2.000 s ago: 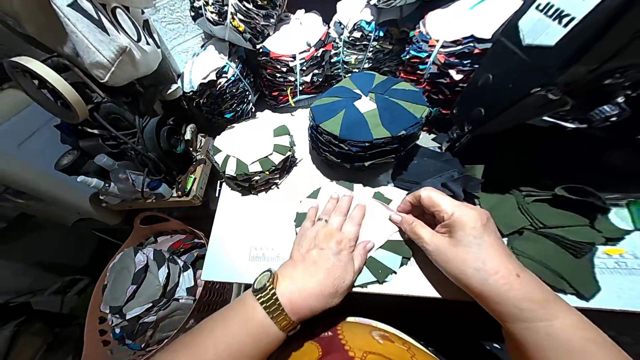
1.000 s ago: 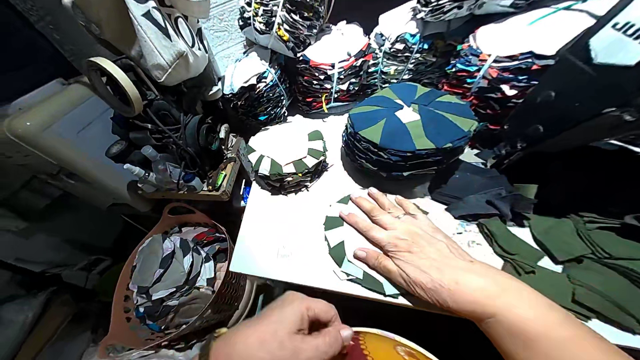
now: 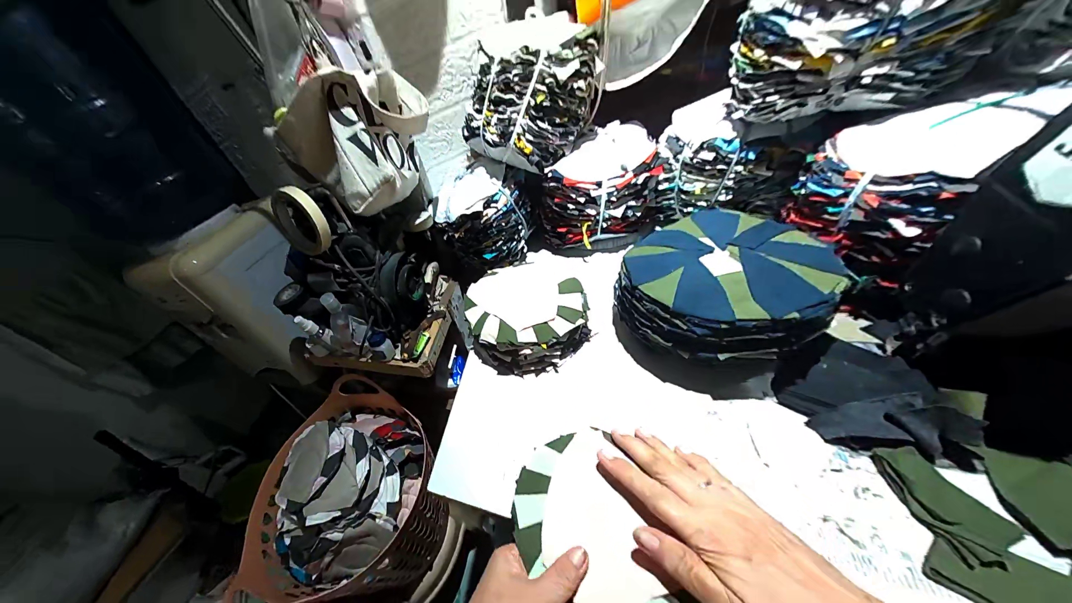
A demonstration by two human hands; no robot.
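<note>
A round fabric patchwork piece [image 3: 529, 502] with a green and pale segmented rim and a white middle lies at the table's near edge. My right hand [image 3: 712, 511] rests flat on its white middle, fingers extended, a ring on one finger. At the bottom edge of the view my left hand [image 3: 532, 578] pinches the near left rim of the piece between thumb and fingers; part of this hand is cut off. Beyond them stand a small stack of green and white rounds [image 3: 528, 322] and a larger stack of blue and green rounds [image 3: 729, 285].
Dark fabric pieces [image 3: 867, 394] and green fabric pieces [image 3: 955, 511] lie at the right. A brown plastic basket [image 3: 356, 389] of round fabric pieces stands below left, beside a wooden tray [image 3: 377, 364] with bottles. Tied fabric stacks [image 3: 599, 188] line the back; a dark machine [image 3: 988, 201] stands right.
My left hand has moved from lying on the round piece to its near left rim. My right hand has gone from the piece's right edge to flat on top. The view has swung left.
</note>
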